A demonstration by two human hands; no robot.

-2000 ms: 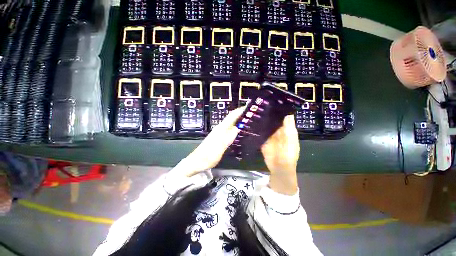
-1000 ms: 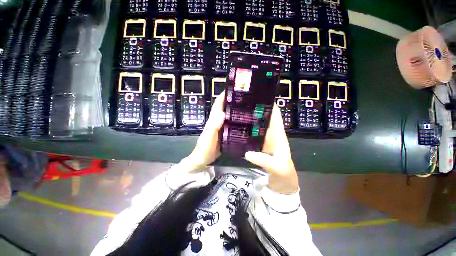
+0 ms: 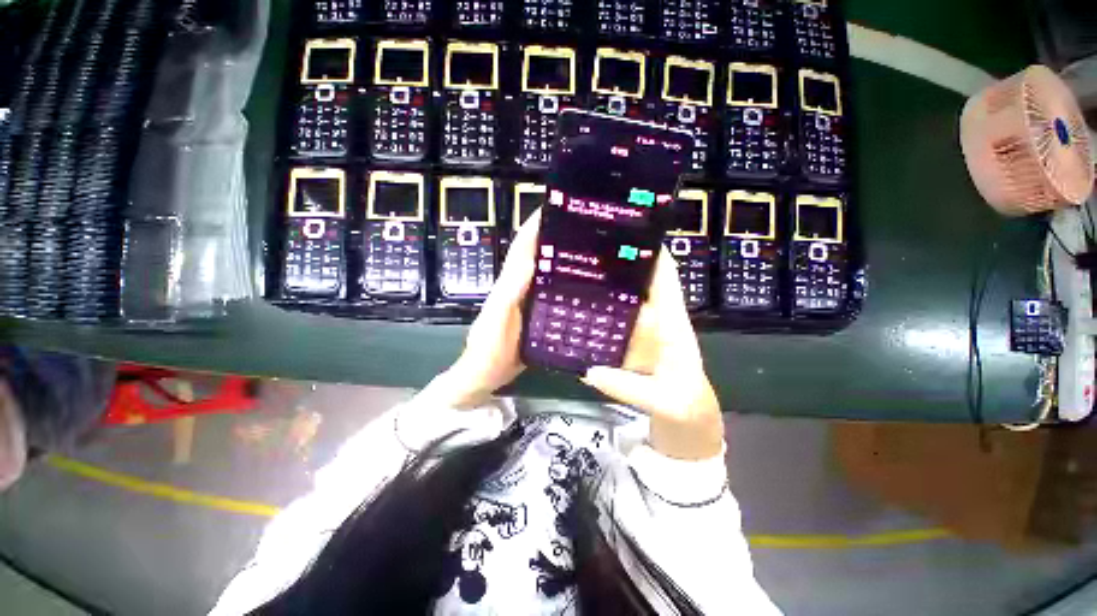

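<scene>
A large smartphone is held upright in front of me, its dark screen showing chat bubbles and a keyboard on the lower part. My left hand grips its left edge. My right hand holds its right edge, with the thumb at the lower edge of the screen. Behind it, a black phone tray lies flat on the green bench and holds rows of keypad phones with gold-edged screens. The smartphone hides part of several of them.
Stacked ridged black trays stand at left beside a clear plastic tray. At right are a pink fan, a white power strip, a small keypad piece and a dark cable. A person's sleeve shows at the left edge.
The smartphone has turned from tilted to nearly upright, facing me. Its screen has changed from a list to a chat, now with a keyboard. Both hands have stayed on it.
</scene>
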